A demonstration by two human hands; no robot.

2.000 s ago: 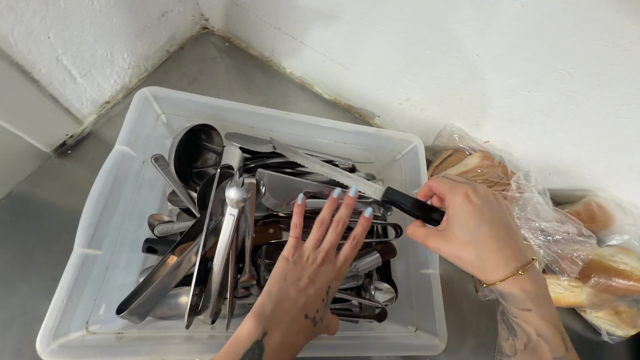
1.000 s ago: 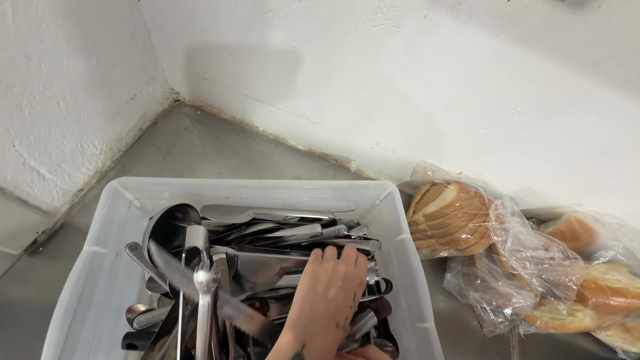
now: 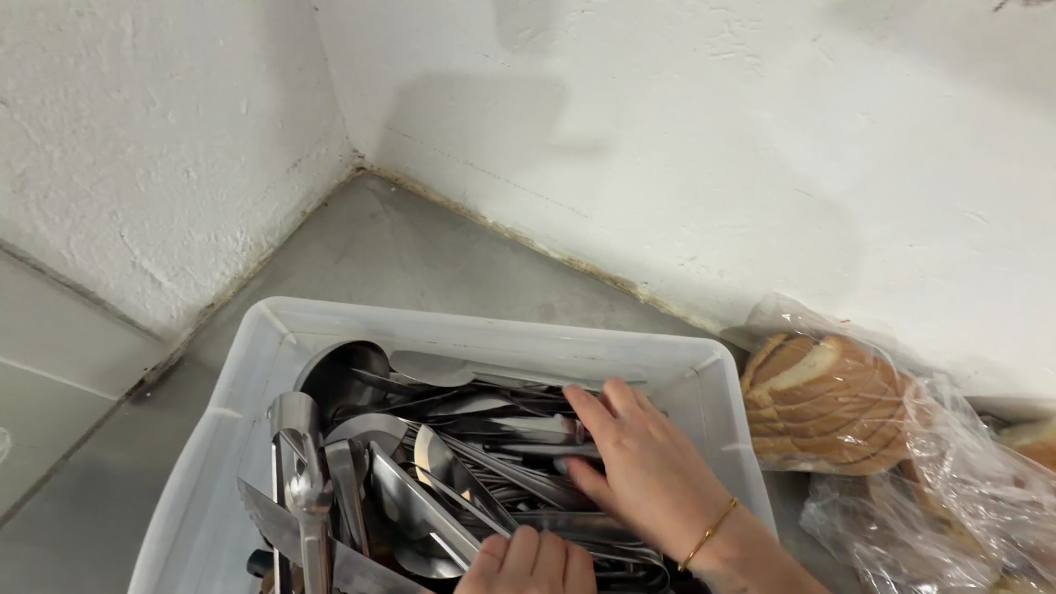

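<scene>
A translucent plastic bin [image 3: 495, 323] is heaped with metal utensils. My right hand [image 3: 639, 462], with a thin bracelet at the wrist, reaches into the pile's right side; thumb and fingers touch flat metal handles, and whether they grip one is hidden. My left hand [image 3: 528, 565] is curled at the bottom edge, closed over the lower end of a long metal utensil [image 3: 421, 503]. A serrated blade [image 3: 276, 520] slants from the left toward the bottom edge, its handle out of sight. Tongs [image 3: 309, 495] stand up at the left, near a dark ladle [image 3: 346, 375].
The bin is on a grey metal counter [image 3: 371, 247] in the corner of rough white walls [image 3: 619, 165]. Right of the bin, sliced bread [image 3: 825, 404] lies in a clear plastic bag [image 3: 965, 478], with more bread partly visible at the right edge.
The serrated knife, held in my right hand two seconds ago, now shows only its blade at the bin's lower left. My right hand has moved into the pile. The view has shifted.
</scene>
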